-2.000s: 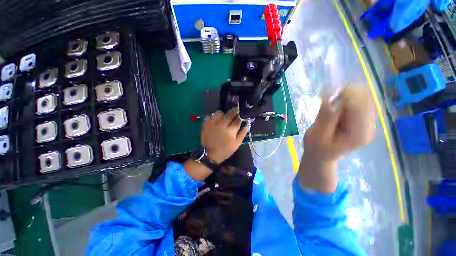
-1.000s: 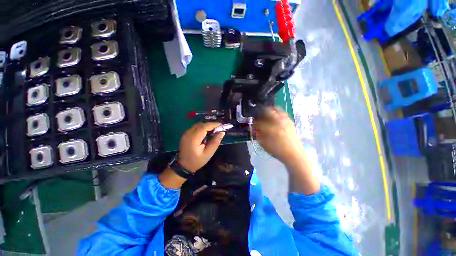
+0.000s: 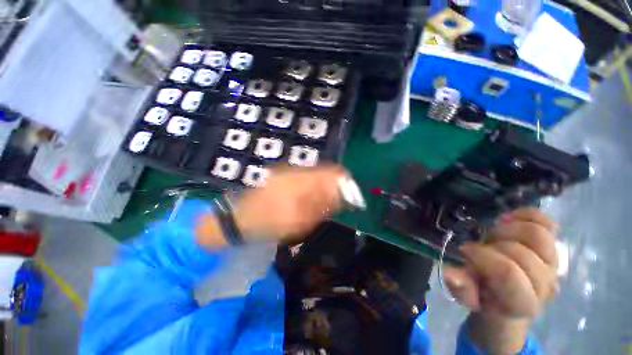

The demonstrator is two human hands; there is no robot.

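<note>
My left hand [image 3: 291, 204] is blurred in front of the tray's lower right edge and holds a metal housing [image 3: 351, 192] between its fingers. The black toggle clamp fixture [image 3: 485, 180] stands on the green mat at right. My right hand [image 3: 509, 267] is curled at the fixture's front right side; the fingers hide whatever may be inside. The red clamp handle is not visible. A pale thin tube [image 3: 445, 267] loops down beside my right hand. The black blister tray [image 3: 341, 139] at left holds rows of housings, whiter ones in its left part.
Stacked blister trays [image 3: 312, 28] stand behind the working tray, with a white hanging sheet [image 3: 393, 119] beside them. A blue case [image 3: 509, 90] is at the back right, with a finned metal block [image 3: 444, 104] in front. A grey-white box [image 3: 104, 166] is at left.
The view has turned left. My left hand has moved away from the fixture towards the tray with the housing. My right hand has stayed near the fixture, and the red handle has gone from sight.
</note>
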